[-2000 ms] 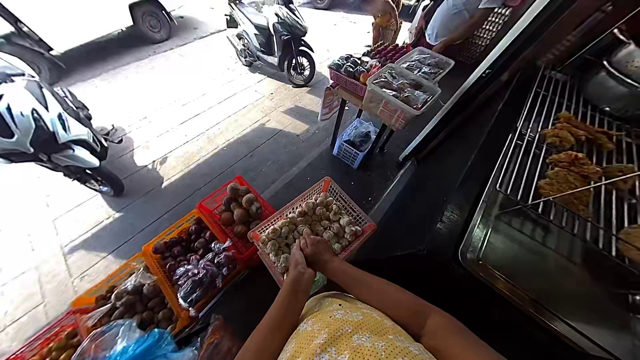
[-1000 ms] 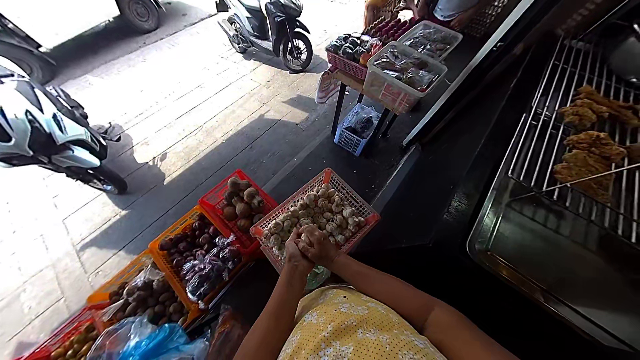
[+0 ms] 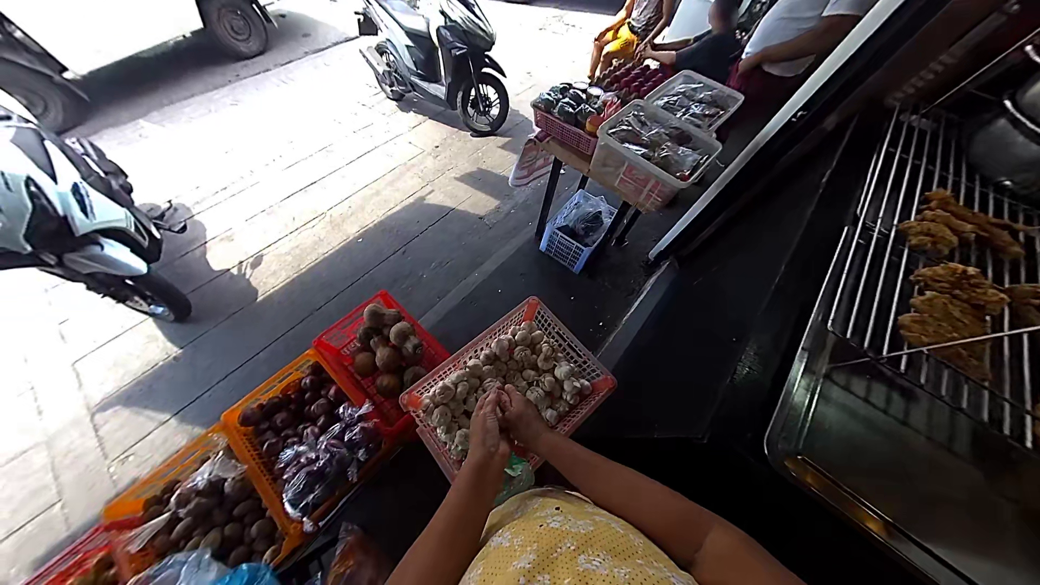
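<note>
My left hand (image 3: 488,426) and my right hand (image 3: 520,416) meet over the near side of a pink plastic basket (image 3: 578,329) of garlic bulbs (image 3: 520,366). The fingers touch or nearly touch; whether something small is between them cannot be seen. Just below the hands, a green plastic bag (image 3: 515,478) shows at the basket's near edge. Left of the garlic stands a red crate (image 3: 337,337) with brown round produce, and beside it an orange crate (image 3: 244,443) with dark purple onions, some in plastic bags.
More crates with brown produce (image 3: 231,520) line the lower left. On the right, fried pieces (image 3: 959,296) lie on a wire rack (image 3: 865,268) over a metal tray (image 3: 877,487). Ahead are a stand with a clear tub (image 3: 650,162), a blue crate (image 3: 573,240), seated people and parked motorcycles (image 3: 443,61).
The hands have shifted a little against each other and stay together above the garlic. People behind the stand show more fully than one second ago.
</note>
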